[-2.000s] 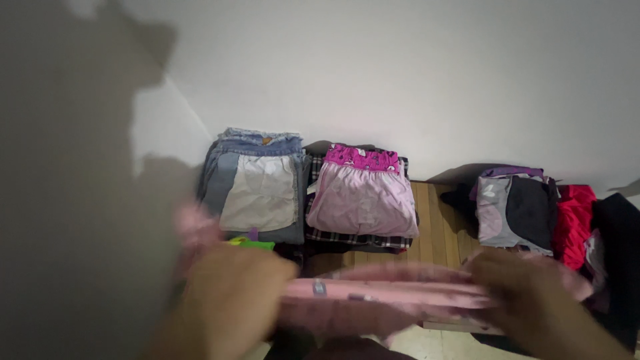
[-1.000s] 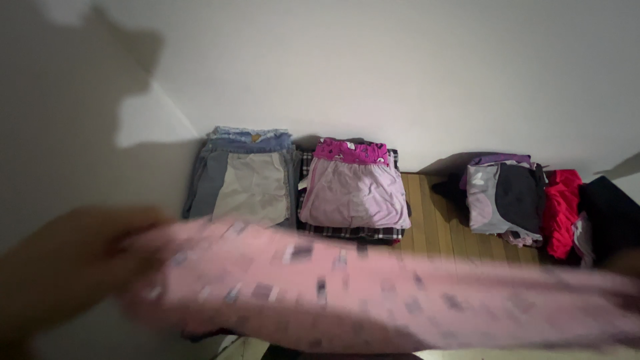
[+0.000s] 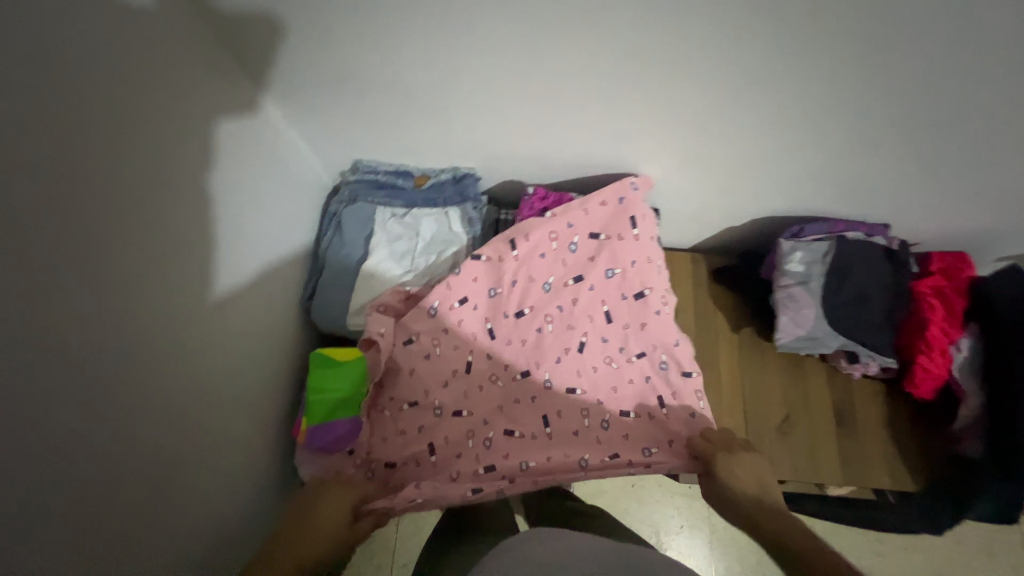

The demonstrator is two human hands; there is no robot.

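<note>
A pink cloth garment (image 3: 536, 360) with a print of lipsticks, small bottles and hearts is spread out in front of me, its far corner raised near the wall. My left hand (image 3: 332, 508) grips its near left corner. At the near right corner, my right hand (image 3: 732, 468) pinches the edge. The cloth covers most of a magenta-waisted garment (image 3: 544, 202) and a plaid one. Just left of them lies a folded stack of denim and grey-white clothes (image 3: 408, 240), partly overlapped by the pink cloth.
A green, yellow and purple cloth (image 3: 336, 392) lies at the left. On the wooden surface (image 3: 768, 416) at the right are folded grey and black clothes (image 3: 840, 296), a red garment (image 3: 940, 320) and dark clothing (image 3: 1004, 384). A pale wall (image 3: 600, 88) rises behind; floor tiles show below.
The pink cloth, a narrow band between my hands two seconds ago, is now opened out wide toward the wall. It now hides most of the magenta-waisted garment, which earlier showed plainly.
</note>
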